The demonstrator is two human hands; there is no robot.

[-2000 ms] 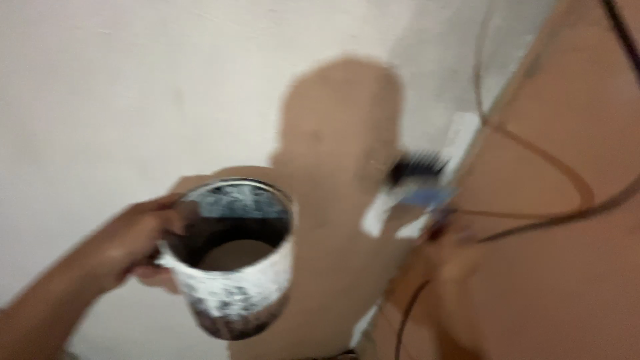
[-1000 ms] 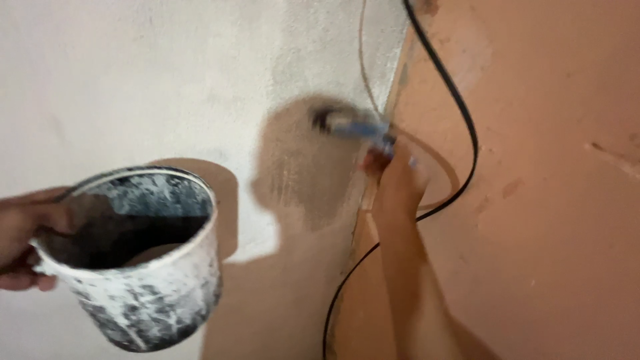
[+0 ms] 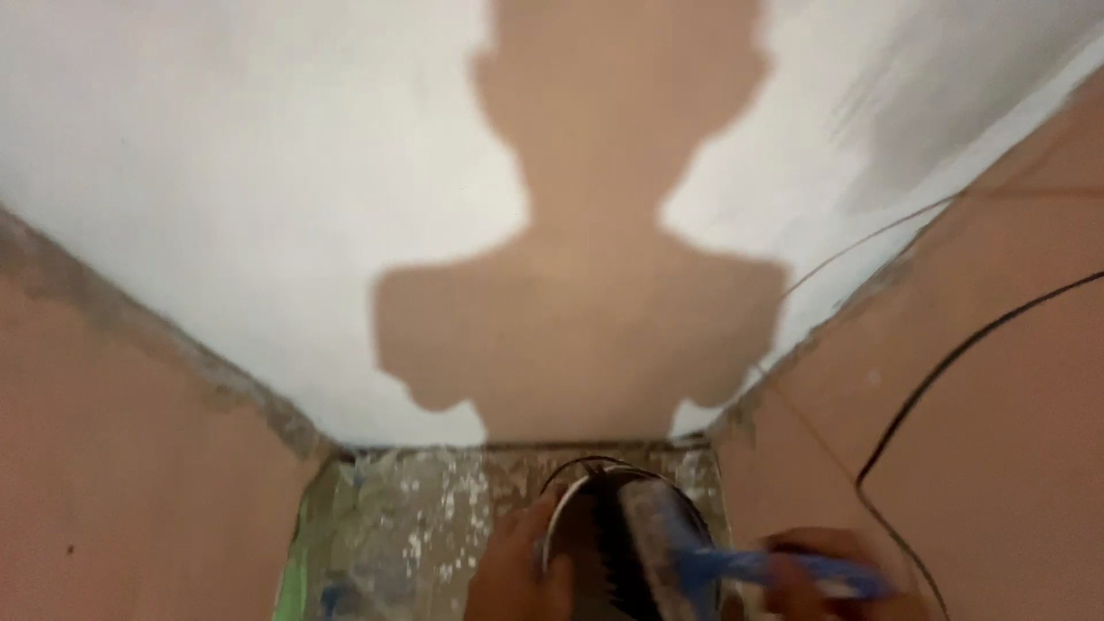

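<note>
Low in the head view, my left hand point(image 3: 522, 561) grips the rim of a round paint bucket point(image 3: 565, 504), fingers outside and thumb over the edge. My right hand point(image 3: 819, 573), blurred, is closed around the blue handle of a wide paintbrush point(image 3: 660, 552). The brush head with its dark bristles is over the bucket's mouth; whether the bristles touch the paint I cannot tell. Ahead stands a white painted wall point(image 3: 259, 216), on which a head-and-shoulders shadow falls. Much of the bucket's lower part is out of view.
Salmon-coloured walls flank the white one, left point(image 3: 129, 448) and right point(image 3: 862, 397). A black cable point(image 3: 957, 345) hangs along the right wall, with a thinner line near the corner. The floor point(image 3: 414, 517) is spattered with white specks; a green strip point(image 3: 293, 586) lies at its left edge.
The brush has left the white wall near the right corner and is now over the bucket. The bucket, held up at the left before, is now low in view. The view has tilted down.
</note>
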